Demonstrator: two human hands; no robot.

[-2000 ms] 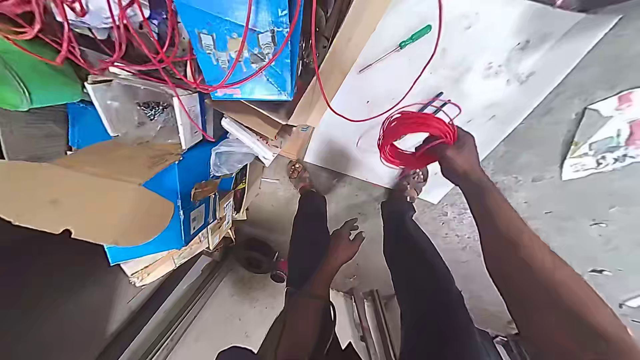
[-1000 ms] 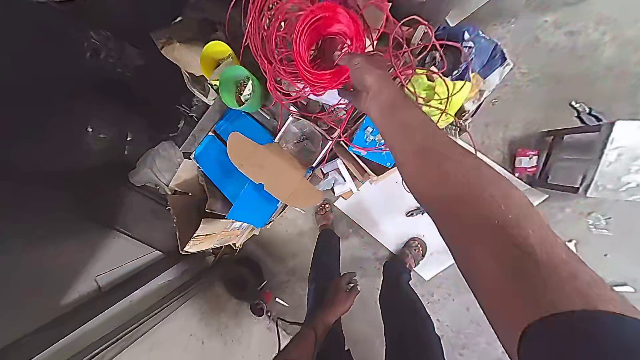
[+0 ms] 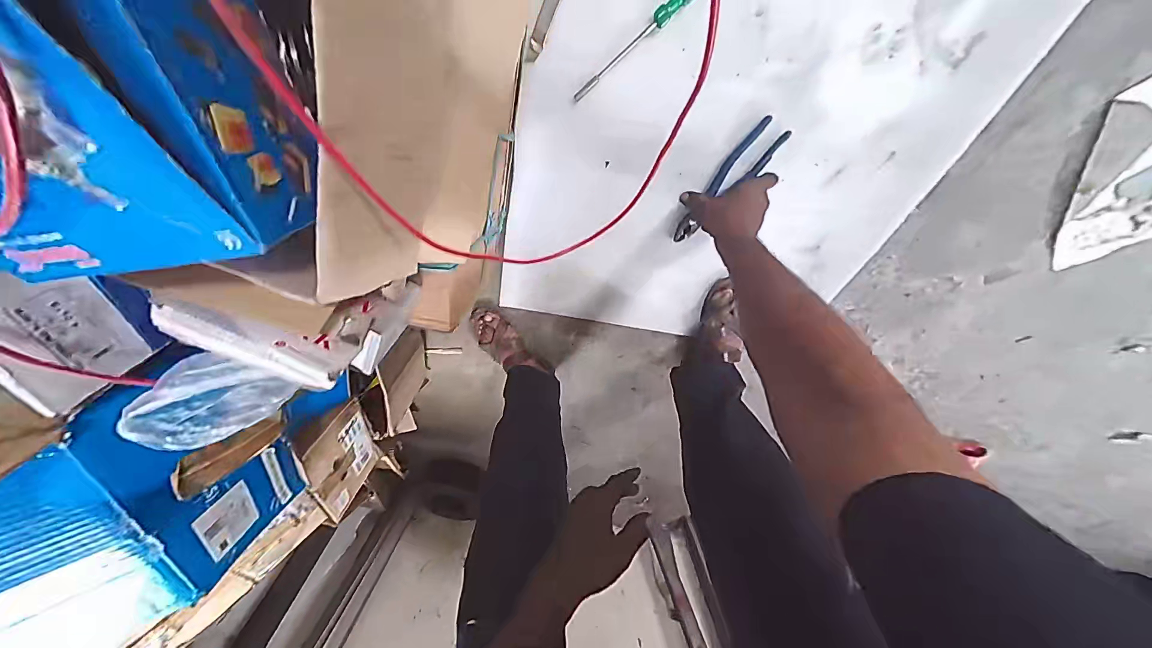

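Observation:
Blue-handled pliers lie on a white board on the floor. My right hand reaches over them, its fingers at the lower part of the handles near the jaws; whether it grips them I cannot tell. Down between my legs is my left hand, fingers apart and holding nothing. A green-handled screwdriver rests on the board above the pliers. One red wire curves from the upper left across cardboard and board to the top edge.
Blue boxes and cardboard boxes crowd the left side, with a clear plastic bag among them. Metal profiles lie low between my legs. A printed sheet is on the concrete floor at right.
The coil of red wire has left my right hand, which is now down at the pliers on the board. The view has swung back from the boxes to the board.

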